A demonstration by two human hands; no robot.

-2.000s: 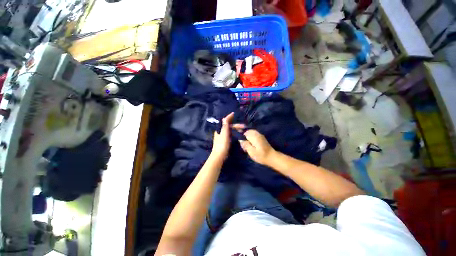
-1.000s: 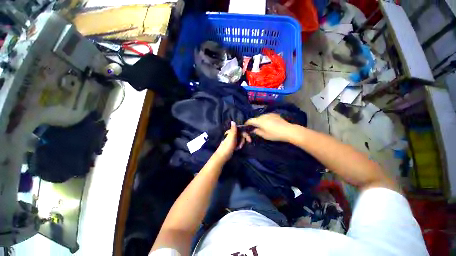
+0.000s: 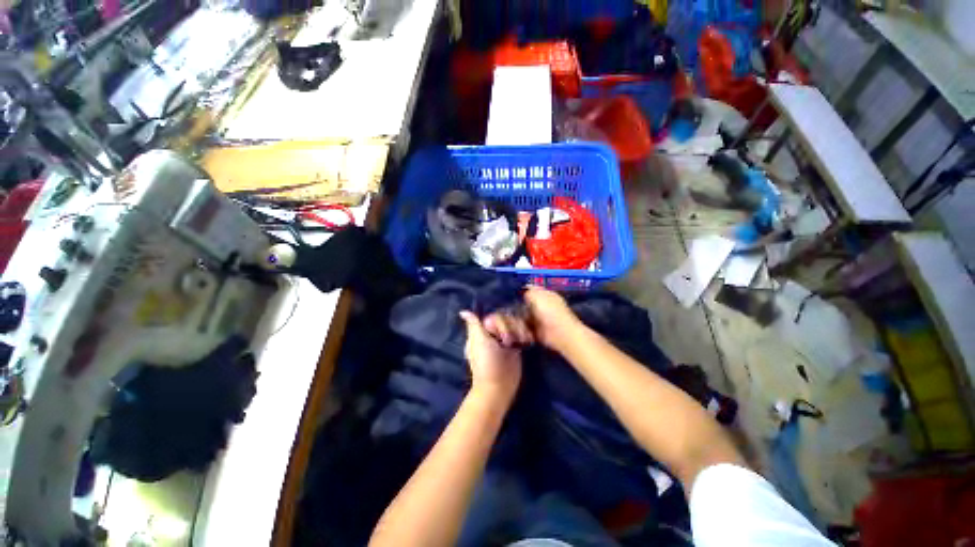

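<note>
Dark navy garment pieces lie bunched over my lap and up against the blue crate. My left hand and my right hand are close together on the cloth, just in front of the crate. Both hands grip a bunched part of the dark cloth between them. The fingertips are partly blurred, and the cloth's edges cannot be made out.
The blue plastic crate holds red and white scraps. On the left, the off-white sewing machine stands on the white table, with dark cloth under its arm. Red-handled scissors lie behind. Paper scraps litter the floor; white benches stand right.
The view has tilted up, showing more behind the crate. Both hands have moved toward the crate and closed on the cloth. The white ticket on the cloth no longer shows.
</note>
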